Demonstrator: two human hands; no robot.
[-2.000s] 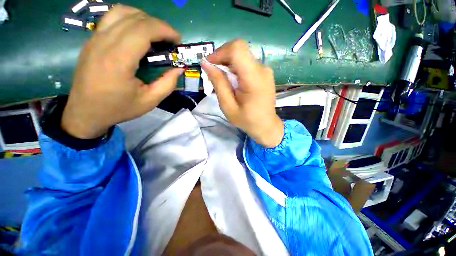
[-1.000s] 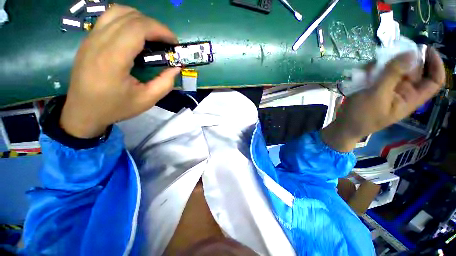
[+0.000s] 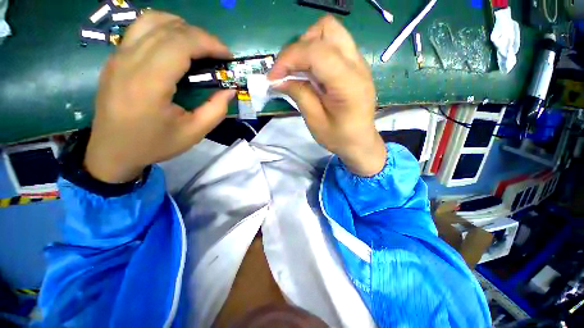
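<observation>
My left hand (image 3: 154,96) holds the open black handheld device (image 3: 200,78) between thumb and fingers over the bench. The device's pale circuit board (image 3: 246,68) shows in its right half, and a battery (image 3: 246,106) with an orange-yellow end hangs below it. My right hand (image 3: 330,90) pinches a crumpled white wipe (image 3: 258,91) at the board's lower right edge. The wipe covers part of the board and part of the battery.
Several display modules (image 3: 93,34) lie on the green bench mat (image 3: 45,70) at upper left. A flat metal strip (image 3: 408,31), a rod tip (image 3: 386,14), clear plastic (image 3: 458,48) and a white cloth (image 3: 506,40) lie to the right. A silver-black cylinder (image 3: 542,72) stands far right.
My right hand went out to the far right with white material, and is now back at the device with the wipe against the board. My left hand has kept its hold on the device.
</observation>
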